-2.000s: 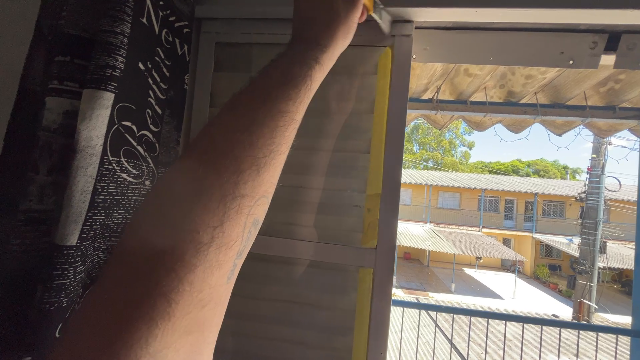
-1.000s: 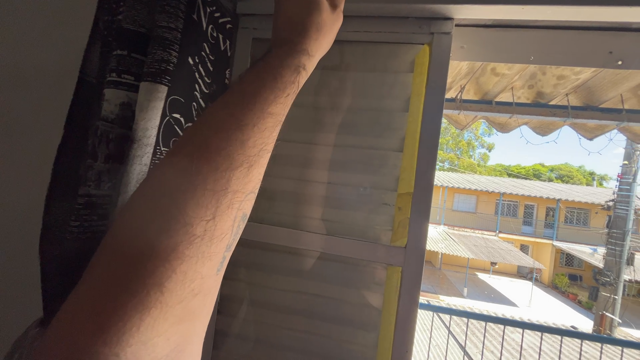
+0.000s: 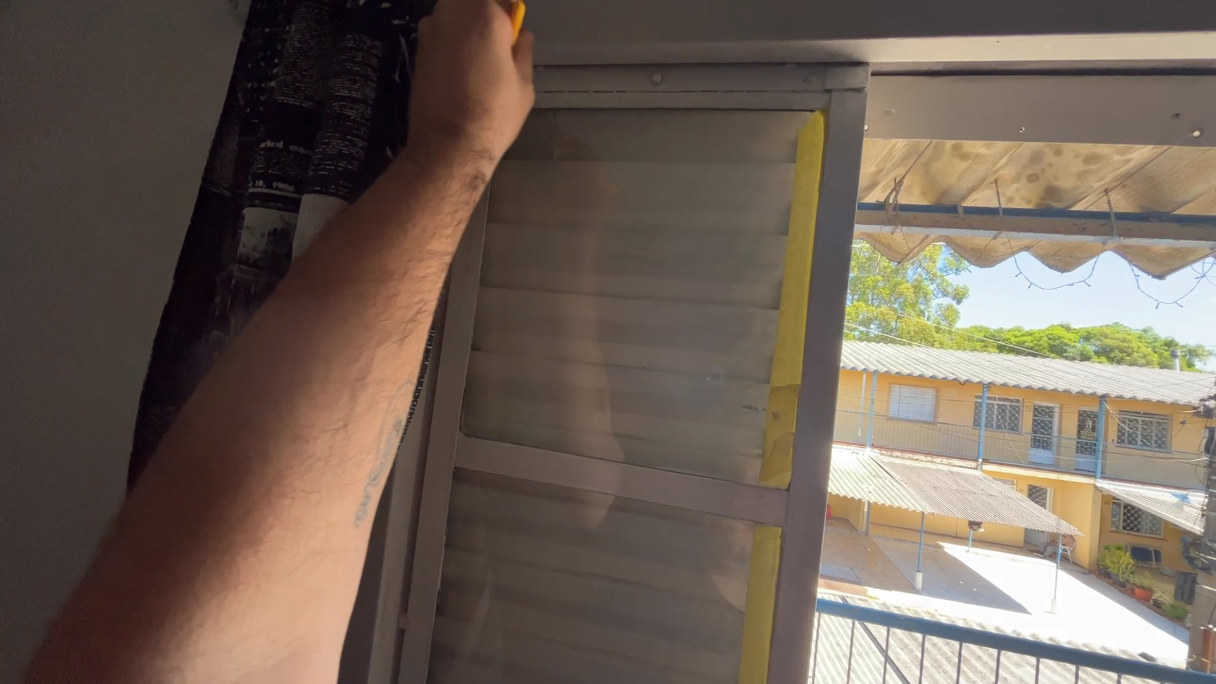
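Observation:
My left hand (image 3: 475, 81) is raised at the top of the head view, its back toward me, with the forearm rising from the lower left. The fingers close around a yellow-handled tool (image 3: 518, 17); only a short yellow piece shows, and its working end is hidden. The hand is by the upper left corner of a grey-painted metal window sash (image 3: 831, 285), below the wide top frame member (image 3: 703, 28). Yellow masking tape (image 3: 803, 218) runs down the right edge of its glass panes (image 3: 627, 275). My right hand is out of view.
A dark printed curtain (image 3: 323, 104) hangs bunched behind the hand and forearm, beside a wall (image 3: 85, 209). Right of the sash, the window opening shows a corrugated awning (image 3: 1026, 176), a blue railing (image 3: 1007, 636) and a yellow building (image 3: 950, 408).
My left hand has moved left along the top of the window, from near the sash's upper right corner toward the curtain. The view has shifted as well.

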